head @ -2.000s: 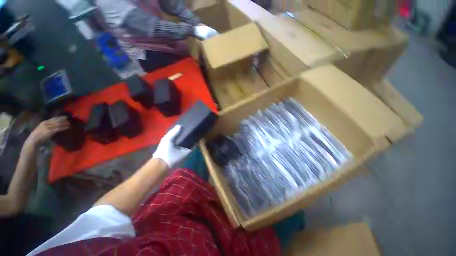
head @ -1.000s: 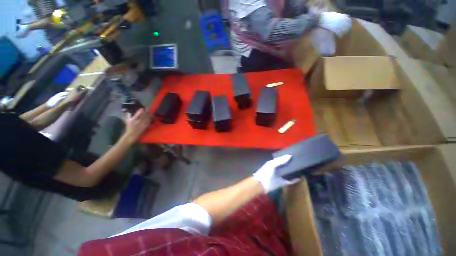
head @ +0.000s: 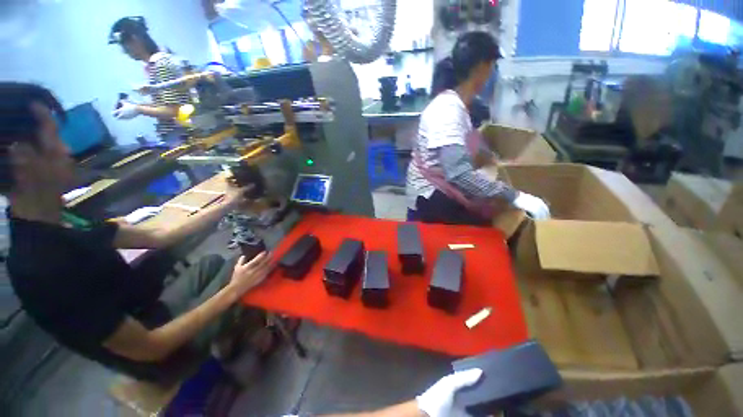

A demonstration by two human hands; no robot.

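Observation:
My left hand (head: pixel 450 392), in a thin white glove, holds a black oblong part (head: pixel 509 376) at the bottom edge, right of centre, over the near edge of the large carton (head: pixel 652 381). Bagged parts (head: pixel 623 407) show as a thin strip inside that carton. My right hand is not in view. Several black parts, one of them (head: pixel 446 281), stand or lie on the red table cover (head: pixel 399 326). Two small pale strips lie there too, one near the front right (head: pixel 478 318) and one further back (head: pixel 460 246).
A person in black (head: pixel 90 277) sits at the left, one hand by the table's left edge. A printing machine (head: pixel 338 122) with a blue screen stands behind the table. Another person (head: pixel 446 155) reaches into an open carton (head: pixel 562 313) beyond the table. A third person stands far left.
The view has tilted up and swung left, so the large carton now shows only at the bottom edge. My left hand still holds the black part.

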